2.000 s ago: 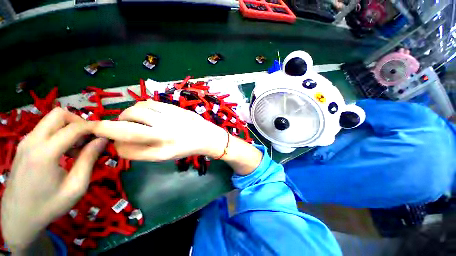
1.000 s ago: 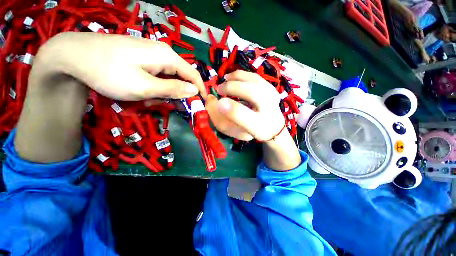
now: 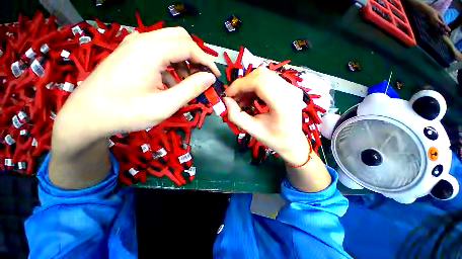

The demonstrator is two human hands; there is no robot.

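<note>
My left hand [image 3: 137, 83] and my right hand [image 3: 271, 114] meet over the bench in the middle of the view. Between their fingertips is a red clamp [image 3: 213, 97] with a white label. A small dark piece, partly hidden by my left fingers, is at its upper end. My left thumb and fingers hold the dark end, and my right thumb and forefinger are at the clamp's right side. A large heap of red clamps [image 3: 38, 109] with white labels lies at left and under my left hand. A smaller pile of red clamps with black units [image 3: 311, 109] lies behind my right hand.
A white bear-faced fan [image 3: 377, 154] stands right of the smaller pile. Small black-and-gold units [image 3: 232, 23] sit spaced along the green belt beyond a pale strip [image 3: 349, 88]. A red tray [image 3: 389, 21] and another person's hand [image 3: 430, 15] are at the upper right.
The view has shifted, so bench items sit further right and lower. The clamp between my hands now points up-left to down-right and is mostly covered by my fingers; before, its red handles hung down.
</note>
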